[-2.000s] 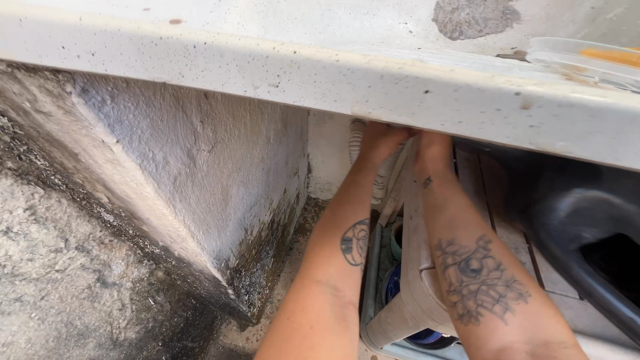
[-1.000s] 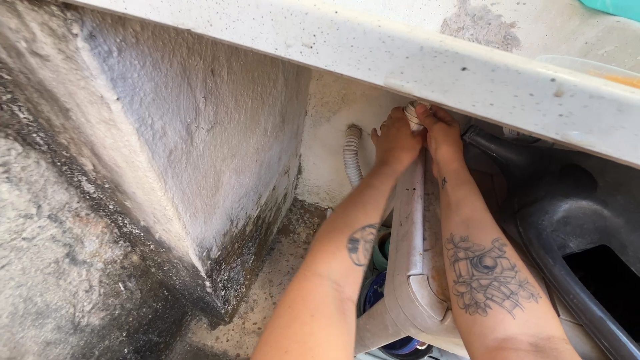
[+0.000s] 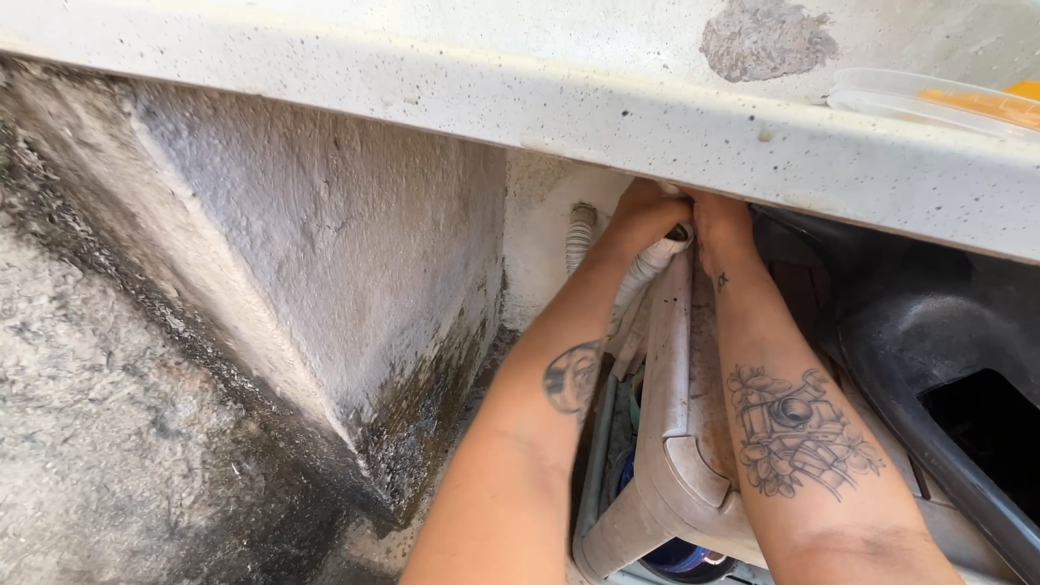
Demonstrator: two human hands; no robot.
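Both hands reach up under the edge of a white basin (image 3: 569, 101). My left hand (image 3: 648, 215) is curled, its fingertips partly hidden. Close on its right, my right hand (image 3: 719, 218) has its fingers hidden behind the basin's edge. A bit of a white fitting (image 3: 671, 189) shows between the hands; which hand grips it cannot be told. Just below them is the open end of a white corrugated hose (image 3: 656, 258), which runs down behind my left forearm. Another visible stretch of corrugated hose (image 3: 580, 236) comes out of the wall to the left.
A worn plastic stool or table (image 3: 670, 357) stands under my forearms, with blue items (image 3: 682, 559) beneath it. A black molded plastic piece (image 3: 910, 325) lies to the right. A rough plastered wall (image 3: 366, 244) bounds the left side. A clear plastic lid or tray (image 3: 934, 97) rests on the basin.
One second ago both hands were in fuller view at the hose's end; now they are higher, partly behind the basin's edge, with the hose's open end below them.
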